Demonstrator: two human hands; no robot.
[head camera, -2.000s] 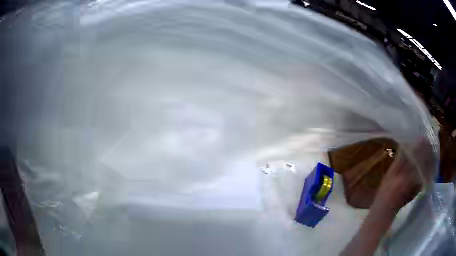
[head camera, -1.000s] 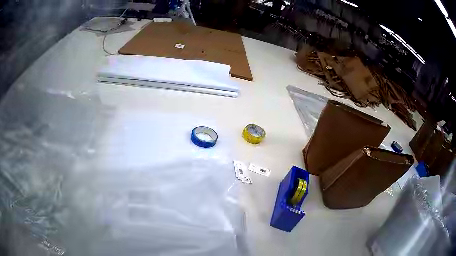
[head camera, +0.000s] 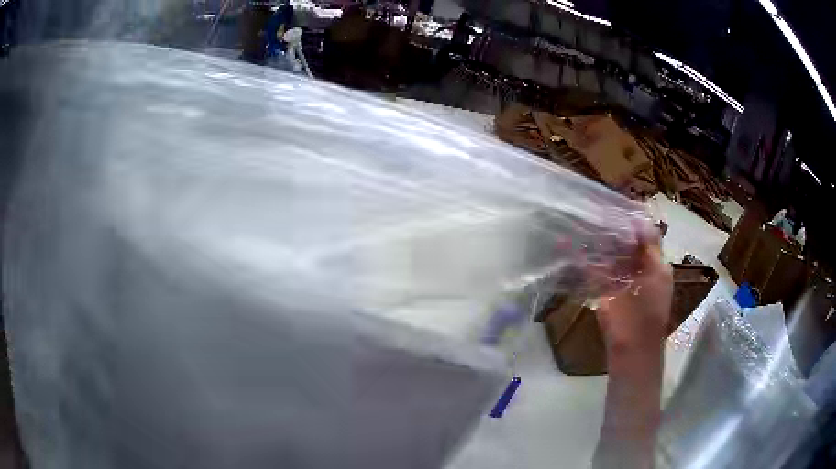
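Observation:
A large clear poly bag is spread and blurred across the left and middle of the view. My right hand is closed on its right-hand edge, above the table. A grey-white flat block or sheet shows below or through the plastic; I cannot tell whether it is inside. My left hand is not in view; only a thin dark strip shows at the left edge. The blue tape dispenser is mostly hidden by the plastic.
A brown bag stands behind my right wrist. A shiny plastic-wrapped pack is at the lower right. A heap of brown parts lies at the far right of the table, with more brown bags beyond.
My right hand has come back into view, holding the plastic. The poly bag has risen and now covers the tape rolls, tissue stack and cardboard seen a second ago.

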